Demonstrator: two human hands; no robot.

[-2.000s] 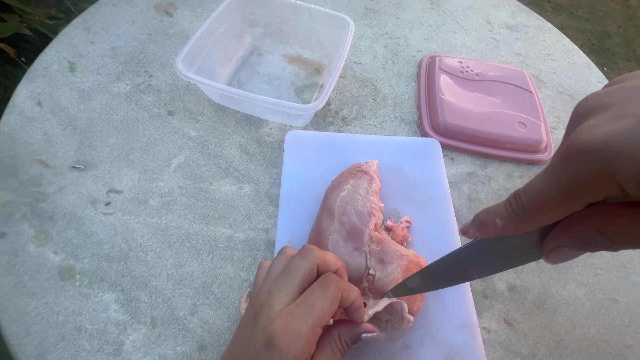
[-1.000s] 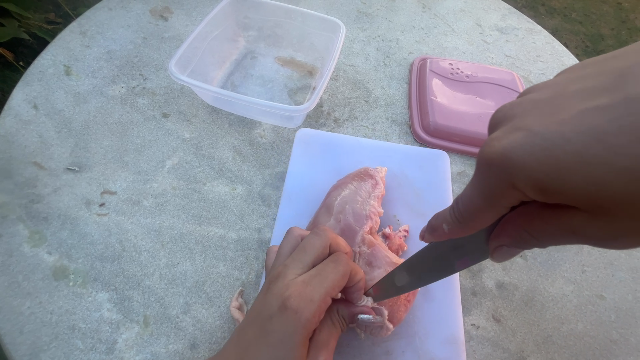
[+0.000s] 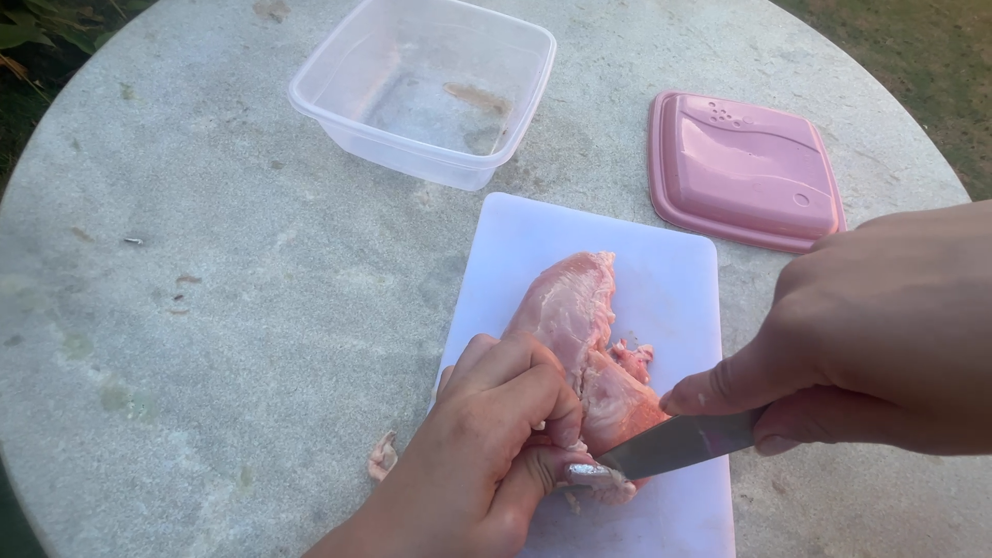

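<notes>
A piece of raw meat (image 3: 570, 310), which looks like chicken breast, lies on a white plastic cutting board (image 3: 666, 267). My left hand (image 3: 496, 426) pinches its near end between thumb and fingers. From the right, my right hand (image 3: 860, 349) grips a knife (image 3: 682, 446), index finger along the top of the blade; the handle is hidden in the hand. The blade's tip end is at the meat beside my left thumb, partly hidden. A small reddish scrap (image 3: 633, 360) touches the meat's right side.
An open clear plastic container (image 3: 422, 159) stands beyond the board on the round stone-like table (image 3: 232, 372). A pink plastic lid (image 3: 748, 170) lies at the back right. A small meat scrap (image 3: 382, 456) sits on the table left of the board.
Since the earliest frame, my right hand and the knife have come closer to my left hand, and the blade has moved in at the meat's near end. Both hands keep their hold.
</notes>
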